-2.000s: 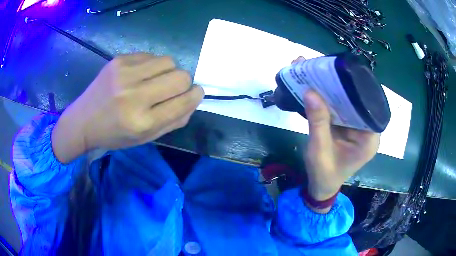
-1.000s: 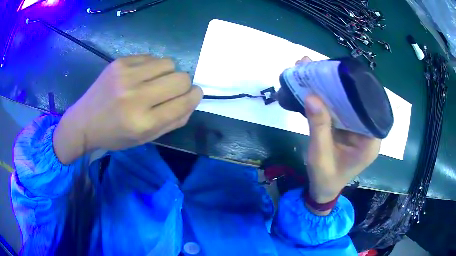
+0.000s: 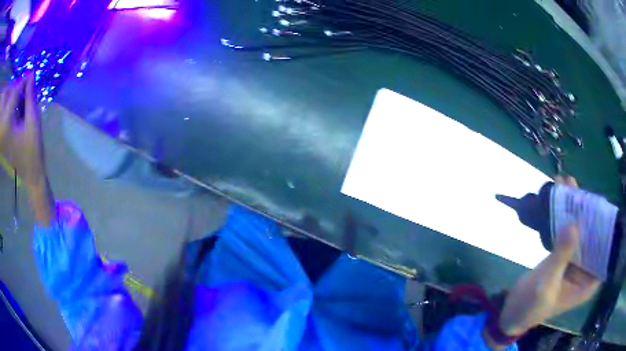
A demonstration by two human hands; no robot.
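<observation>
My right hand (image 3: 549, 288) holds the black glue bottle (image 3: 583, 223) tilted, its pointed black nozzle facing left over the right end of the white sheet (image 3: 439, 178). No cable lies on the sheet. My left hand (image 3: 26, 137) is at the far left edge, partly cut off, beside the cable pile (image 3: 44, 75) in the violet glare. A dark piece shows between its fingers. A thin dark cable (image 3: 15, 195) with a small pale tip hangs below the hand. The held end is blurred.
The UV lamp (image 3: 144, 5) glares at the upper left. A cable bundle (image 3: 439, 48) curves along the back of the green mat (image 3: 274, 137). A white cap (image 3: 614, 144) stands at the right, with a clear plastic bag (image 3: 607, 27) behind. Dark cables hang at the lower right.
My left hand has moved from beside the sheet to the far left, and the cable has left the sheet. The bottle has moved off the square end piece. The view has shifted left.
</observation>
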